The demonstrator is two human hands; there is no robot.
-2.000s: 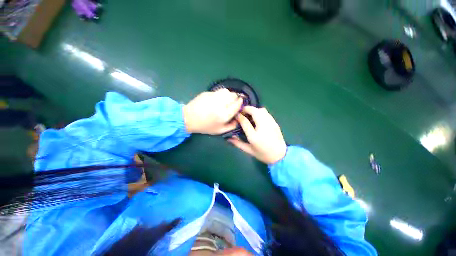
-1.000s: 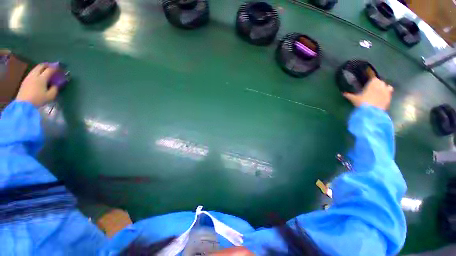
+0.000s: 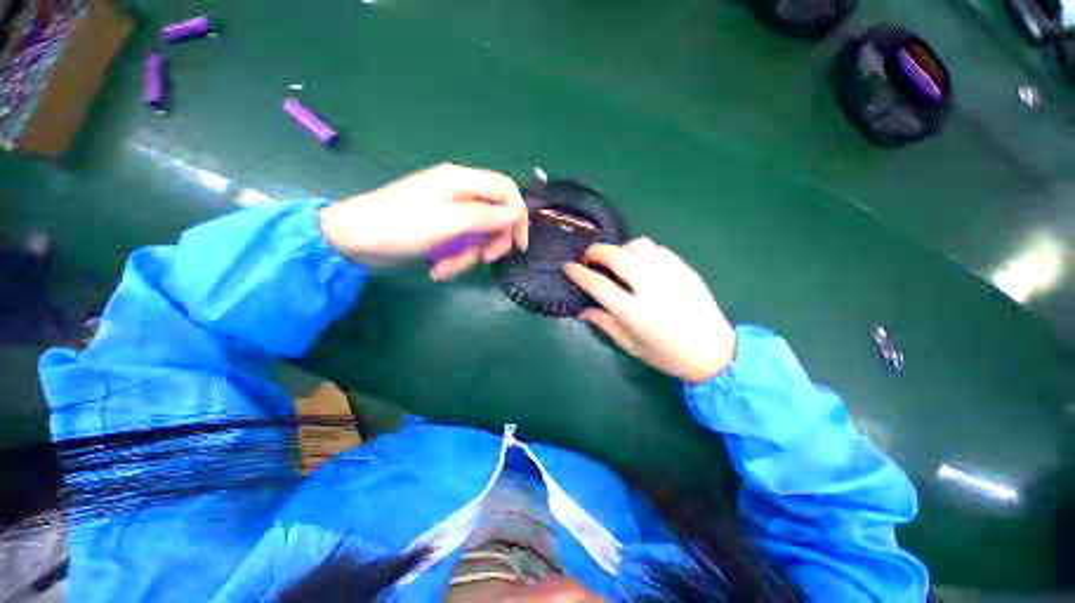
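A round black ribbed housing (image 3: 552, 265) lies on the green bench in front of me, with a thin brownish strip showing in its opening. My left hand (image 3: 442, 218) is at the housing's left edge, its fingers closed on a purple cylinder (image 3: 457, 249) that is partly hidden and blurred. My right hand (image 3: 654, 304) holds the housing by its right side, fingertips over the black surface. A tiny light bit (image 3: 540, 174) shows at the housing's far edge.
Three loose purple cylinders, one of them nearest (image 3: 310, 121), lie at the upper left beside a cardboard box (image 3: 88, 83). Another black housing (image 3: 892, 85) with purple inside stands at the upper right, with others at the edge. A small glinting piece (image 3: 889, 348) lies right.
Both hands have come from the far left and far right to the middle. A housing is now between them, and my left hand has brought a purple cylinder. The view has shifted.
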